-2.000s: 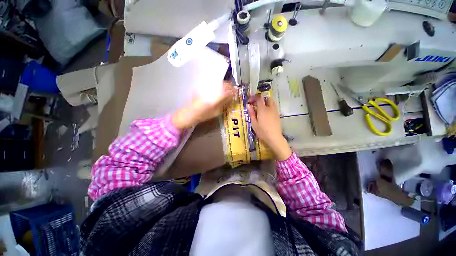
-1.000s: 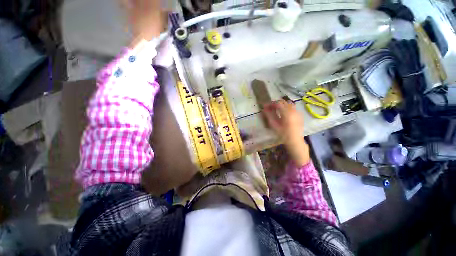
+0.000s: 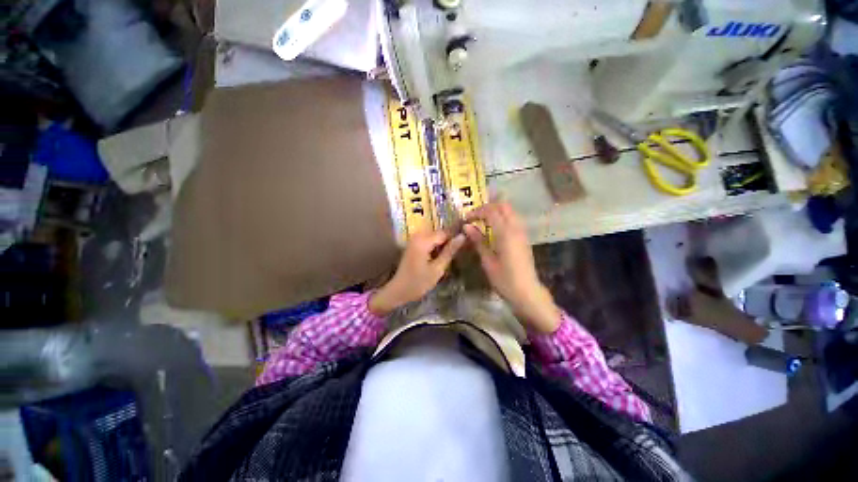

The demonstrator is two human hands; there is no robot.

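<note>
A large brown panel (image 3: 282,188) lies flat, brown side up, left of the yellow "PIT" tape (image 3: 410,179) on the machine bed. My left hand (image 3: 419,273) and my right hand (image 3: 510,256) meet at the front end of the tape, fingertips bent and close together. Something small and dark may be pinched between them, but it is too blurred to tell. The shiny metal strip (image 3: 435,169) runs between the yellow bands. The presser foot area (image 3: 450,102) is small and unclear, with no hand at it.
A loose brown strip (image 3: 552,152) lies on the bed right of the tape. Yellow-handled scissors (image 3: 674,160) lie further right, by a dark parts tray (image 3: 745,177). The white JUKI machine (image 3: 611,47) spans the back. The white lamp (image 3: 310,26) is at upper left.
The brown panel now lies spread flat, brown side up. My left hand has come down from the top left, and my right hand has left the loose strip; both now meet at the bed's front.
</note>
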